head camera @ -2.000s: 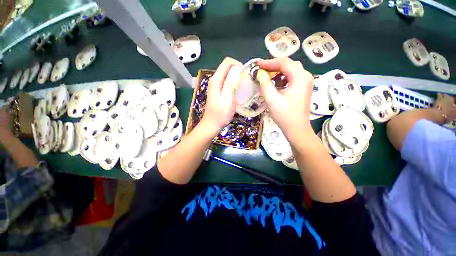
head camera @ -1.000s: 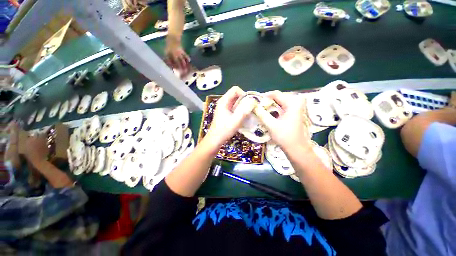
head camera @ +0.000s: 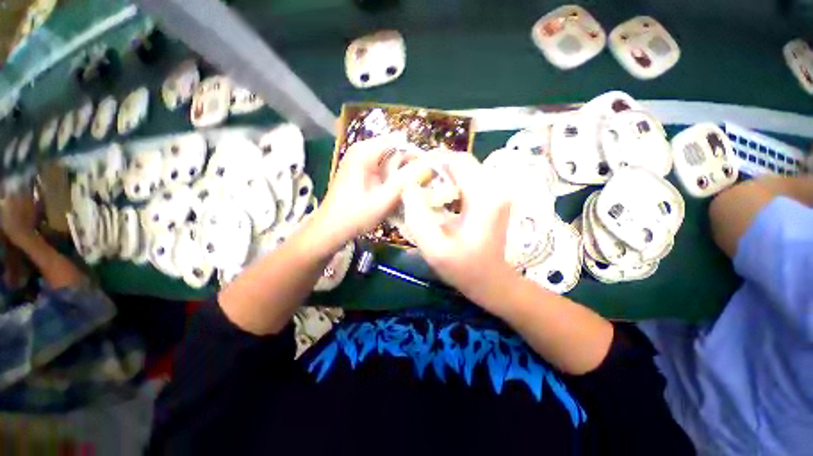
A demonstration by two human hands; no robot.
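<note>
My left hand and my right hand are together over the parts box, gripping a cream-white plastic cover between them. The cover is blurred and mostly hidden by my fingers. Pale yellow finger cots show on my fingertips. Whether a small part is at the fingers, I cannot tell. The parts box is full of shiny gold and dark pieces. The mallet lies on the bench between me and the box, its handle end hidden behind my right forearm.
Stacked covers lie left and right of the box. Single covers lie on the green line beyond. A grey metal post slants down behind the box. Neighbouring workers' arms show at left and right. A blue-marked white sheet lies at right.
My hands have moved nearer to me and the box's far part now shows. The view has shifted. The arm that reached across the line is no longer in view.
</note>
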